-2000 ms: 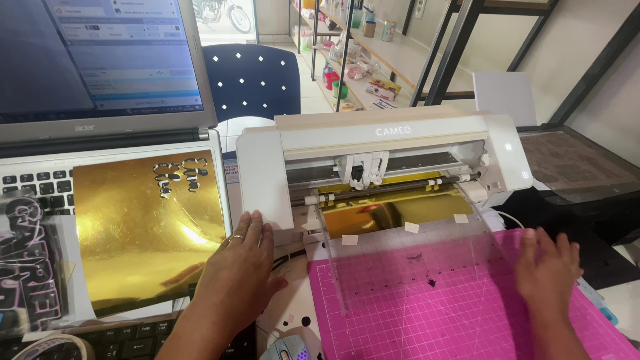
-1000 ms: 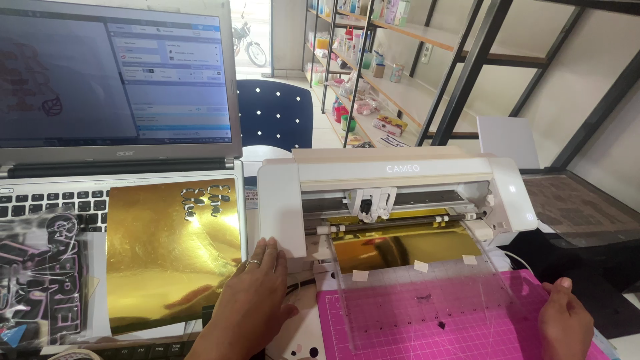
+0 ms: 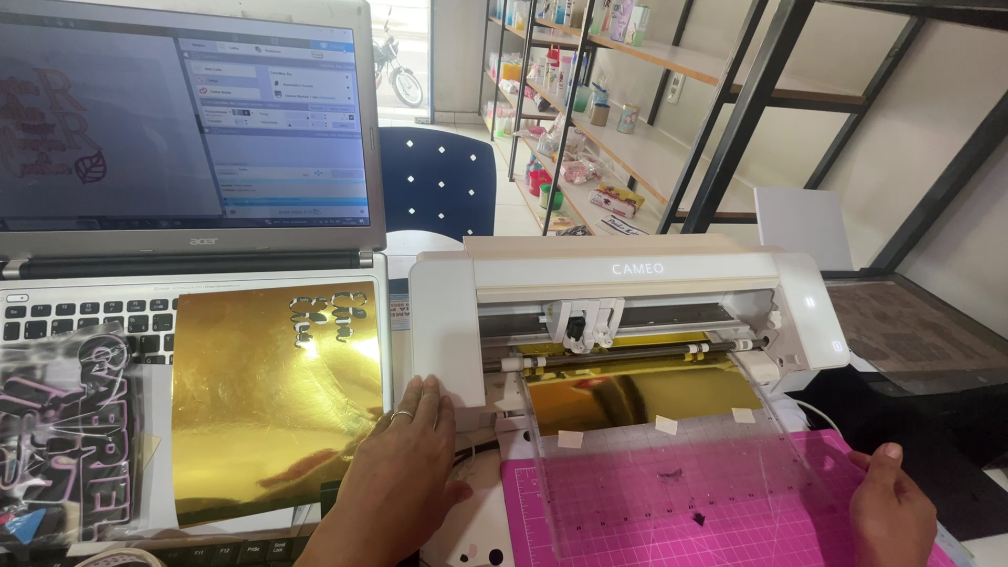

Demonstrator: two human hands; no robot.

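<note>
A white Cameo cutting machine (image 3: 630, 269) stands in the middle. A clear gridded cutting mat (image 3: 661, 480) sticks out of its front, with a gold metallic sheet (image 3: 642, 394) held on it by several tape pieces and passing under the roller. My left hand (image 3: 409, 461) lies flat, fingers together, with its fingertips at the machine's lower left corner. My right hand (image 3: 894, 496) is loosely curled over the right side of a pink cutting mat (image 3: 780, 512); whether it grips anything is unclear. Another gold sheet (image 3: 272, 409) with cut-out lettering lies on the laptop's keyboard.
An acer laptop (image 3: 203, 241) is open at the left. Clear bags with black and pink cut letters (image 3: 102, 433) lie over its front left. A blue chair (image 3: 437, 181) stands behind, with metal-framed shelves (image 3: 622, 142) of goods farther back. Black cloth (image 3: 929, 441) lies at the right.
My right hand has gone from spread fingers to a loose curl at the pink mat's right side. My left hand stays by the machine's left corner. The view has shifted somewhat.
</note>
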